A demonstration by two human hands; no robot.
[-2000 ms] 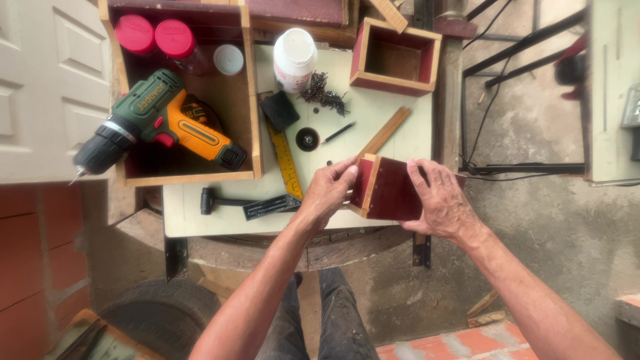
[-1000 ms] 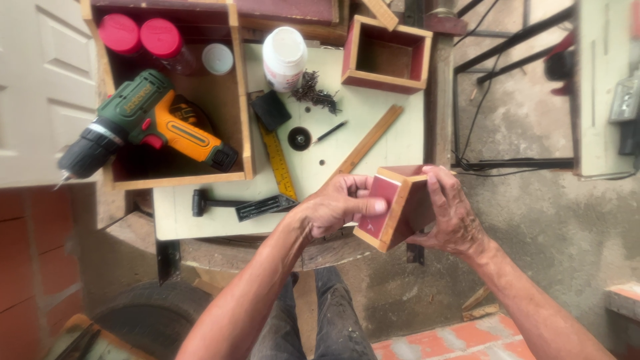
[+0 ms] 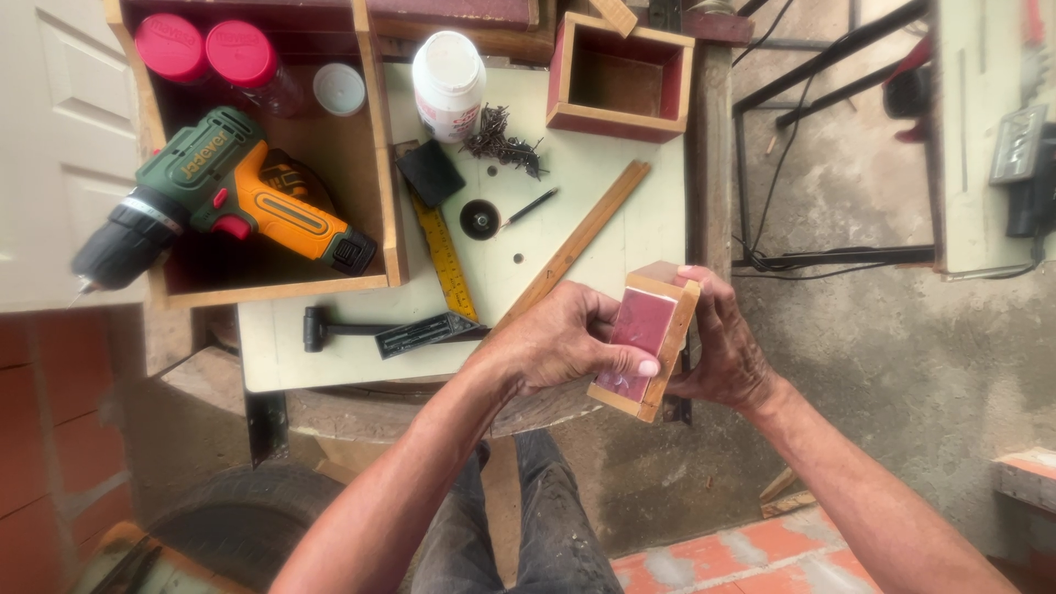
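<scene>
Both hands hold a small wooden box (image 3: 643, 328) with a dark red panel and light wood edges, tilted over the front right of the work board. My left hand (image 3: 577, 340) grips its left side, thumb across the red panel. On the right side, my right hand (image 3: 726, 342) has its fingers at the top edge and its palm partly hidden behind the box. A wood strip (image 3: 569, 247) runs diagonally up from beside my left wrist. A hammer (image 3: 315, 329) and a yellow-bladed try square (image 3: 445, 260) lie left of my left hand. A pencil (image 3: 530, 207) lies beyond.
A cordless drill (image 3: 239, 194) lies across a large wooden box (image 3: 394, 190) holding red-lidded jars (image 3: 241, 54). A white bottle (image 3: 450, 87), a pile of screws or nails (image 3: 500, 142), a round black piece (image 3: 480, 219) and another small red box (image 3: 619, 115) stand on the board (image 3: 371, 375).
The small box has been turned and tilted in my hands, so its red panel with light edges now faces up. My left thumb has moved onto that panel.
</scene>
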